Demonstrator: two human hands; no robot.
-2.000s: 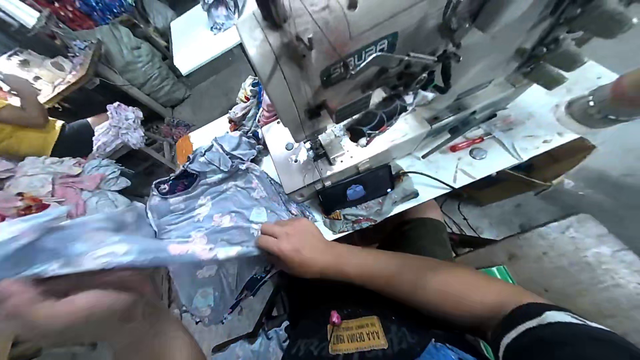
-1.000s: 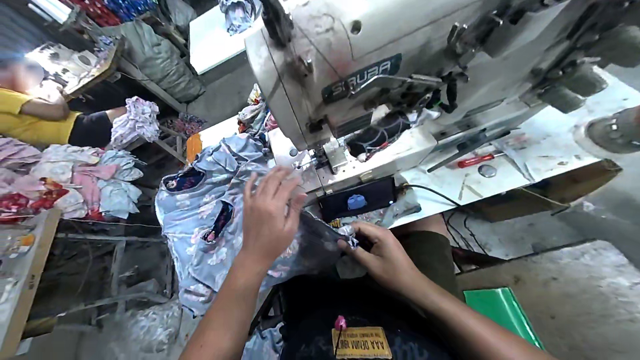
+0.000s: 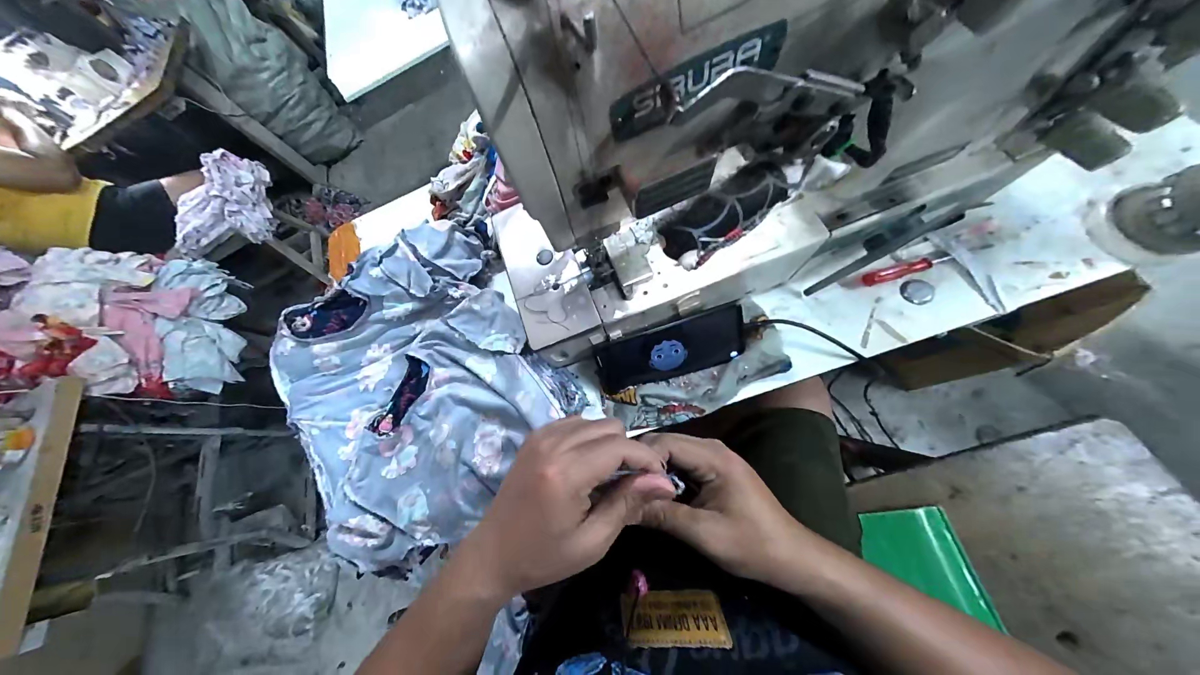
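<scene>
A light blue floral garment [image 3: 441, 422] hangs over the table's left end and reaches down to my lap. My left hand [image 3: 572, 506] and my right hand [image 3: 722, 502] meet above my lap, fingers pinched on a small bunched edge of the garment, mostly hidden by the fingers. Just beyond stands a Siruba industrial sewing machine [image 3: 525, 103], its needle area above the garment's right side. A black phone-like device [image 3: 670, 349] lies at the table's front edge with a cable plugged in.
On the white table [image 3: 1022, 253] lie a red-handled tool [image 3: 897, 272] and metal tweezers. Piled clothes [image 3: 141, 319] and a co-worker's arm in yellow [image 3: 47, 211] are at left. A green flat object [image 3: 928, 562] rests on the wooden seat at right.
My left hand has come from over the garment to meet my right hand above my lap. The garment, stretched out to the left at first, now hangs spread beside the machine.
</scene>
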